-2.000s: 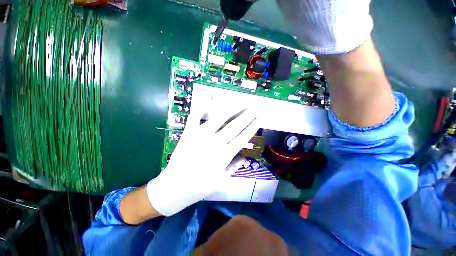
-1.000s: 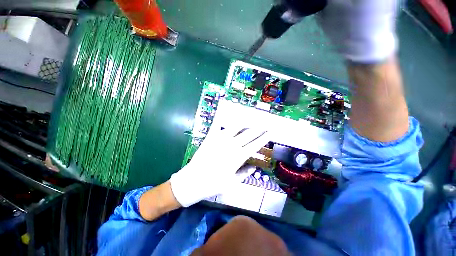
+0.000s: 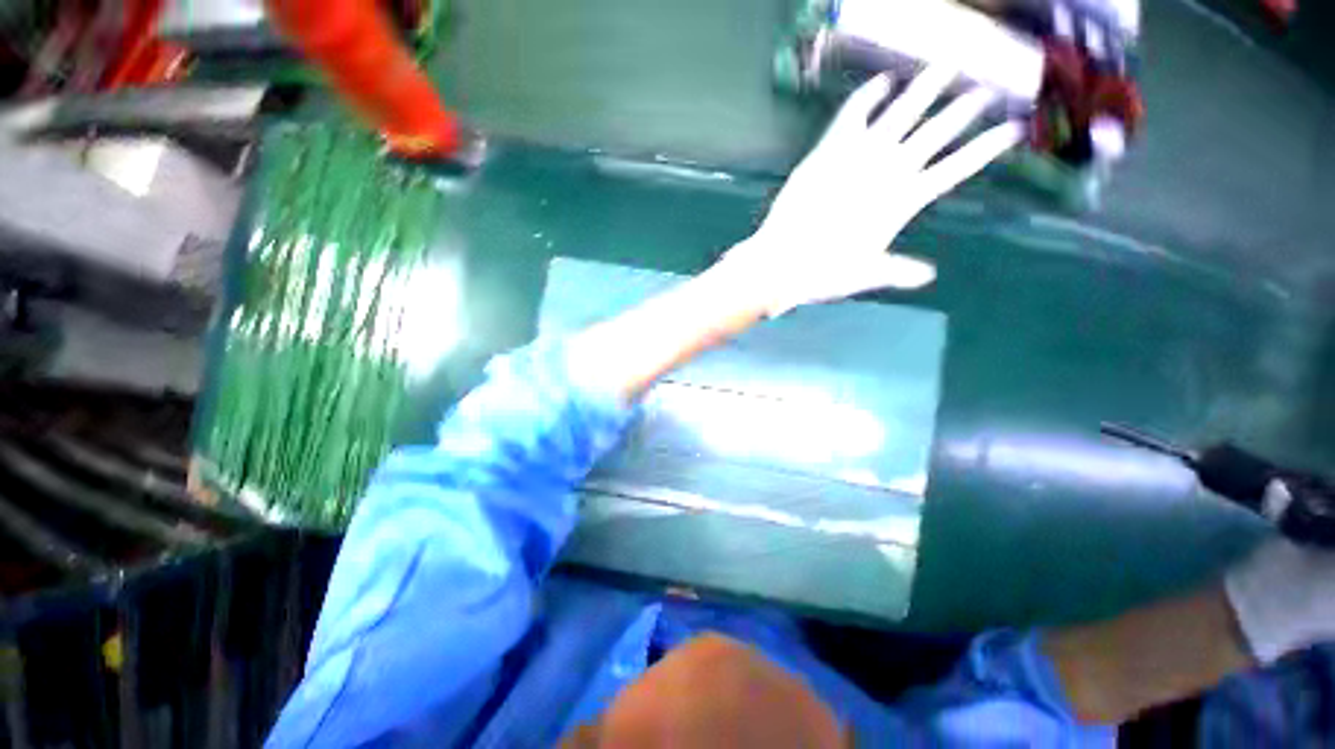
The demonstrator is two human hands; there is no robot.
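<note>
The power circuit board [image 3: 937, 41] is at the far side of the bench, blurred, partly cut off by the top edge. My left hand [image 3: 864, 205], in a white glove, reaches out with fingers spread at the board's near edge; it holds nothing. The pale blue-green work pad [image 3: 776, 468] lies bare on the mat in front of me, partly under my left forearm. My right hand [image 3: 1288, 593], gloved and cut off by the right edge, is low at the right. The black electric screwdriver [image 3: 1244, 476] is at this hand, its bit pointing left.
A bundle of green strands [image 3: 315, 322] lies on the dark green mat [image 3: 1025, 351] at the left. A red-orange tube with a metal tip [image 3: 359, 73] hangs above it. White boxes [image 3: 117, 220] and a dark rack [image 3: 132, 615] stand farther left.
The board has moved off the pad to the far side of the bench, my left hand reaching after it. My right hand and the screwdriver have moved from the top to the lower right.
</note>
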